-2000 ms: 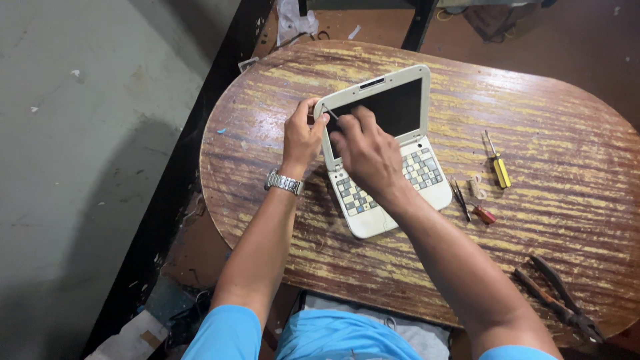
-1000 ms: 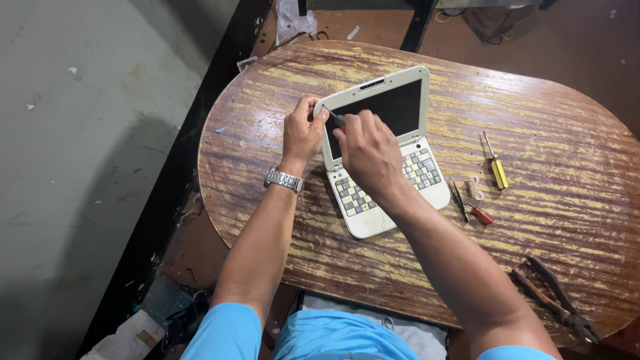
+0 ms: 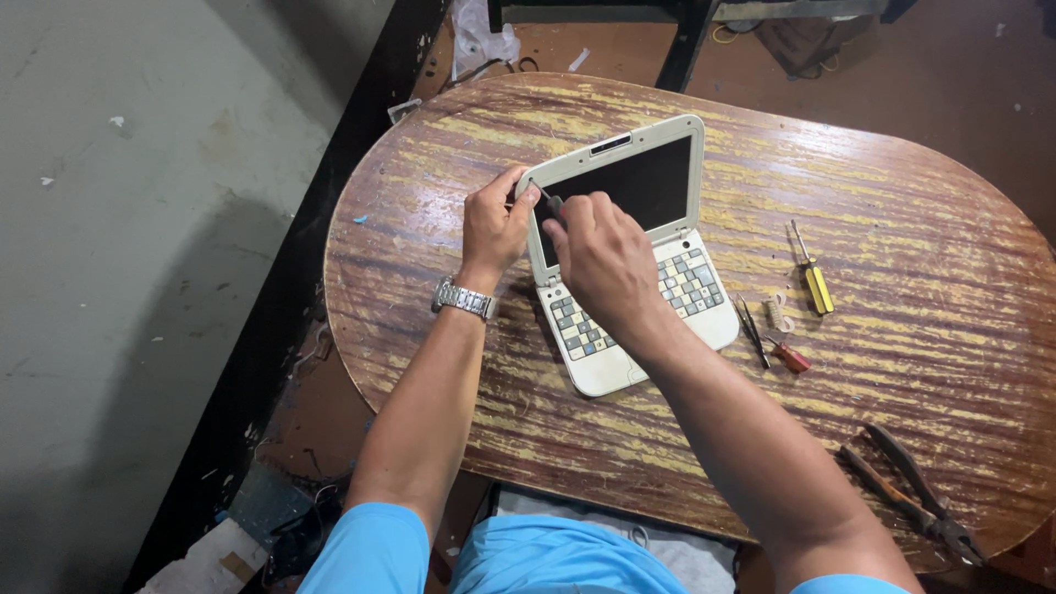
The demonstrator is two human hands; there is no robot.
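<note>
A small white laptop (image 3: 606,384) stands opened on the wooden table, its screen dark. My left hand (image 3: 495,223) grips the upper left corner of the screen's bezel, thumb in front, the other fingers partly hidden behind it. My right hand (image 3: 606,264) is closed around a small screwdriver (image 3: 554,203) with a dark handle. The screwdriver's thin shaft points up and left to the bezel corner, by my left thumb; whether its tip sits in a screw is too small to tell. My right forearm hides part of the keyboard.
Right of the laptop lie a yellow screwdriver (image 3: 817,287), tweezers (image 3: 753,332), a coiled pale cord (image 3: 777,315) and a small red-handled tool (image 3: 790,356). Large pliers (image 3: 920,495) lie near the lower right edge of the wooden table (image 3: 907,206).
</note>
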